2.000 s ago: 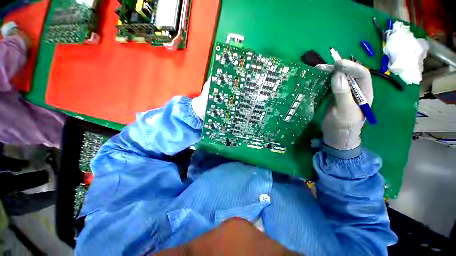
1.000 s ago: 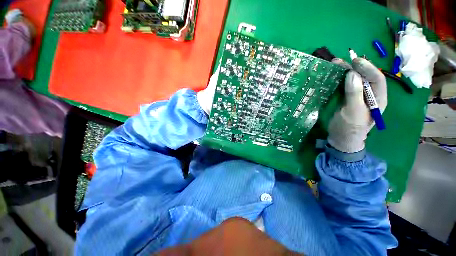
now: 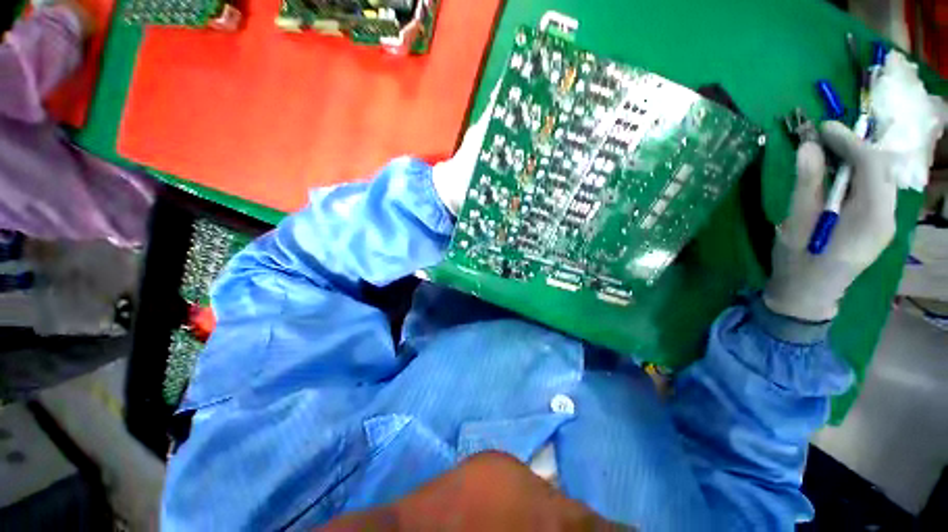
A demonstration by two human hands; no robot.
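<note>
A green circuit board (image 3: 603, 171) is held up with its solder side facing me, its lower edge near my chest. My left hand (image 3: 455, 179), in a white glove, is at the board's left edge; its fingers are hidden behind the board. My right hand (image 3: 837, 223), in a white glove, is to the right of the board, apart from it. It holds a white marker pen (image 3: 837, 189) with its blue end pointing down toward me. Small metal jaws (image 3: 800, 125) show just beyond its fingertips.
An orange-red sheet (image 3: 301, 114) lies at the left with two boards at its far edge. A blue cap (image 3: 830, 99) and a crumpled white wipe (image 3: 906, 120) lie at the far right of the green mat (image 3: 665, 47). A black tray (image 3: 156, 312) holds boards at lower left. A person's purple sleeve (image 3: 73, 171) shows at left.
My right hand has let go of the board's right corner and moved right with the marker. My left hand still holds the board, which sits a little higher and further right in view.
</note>
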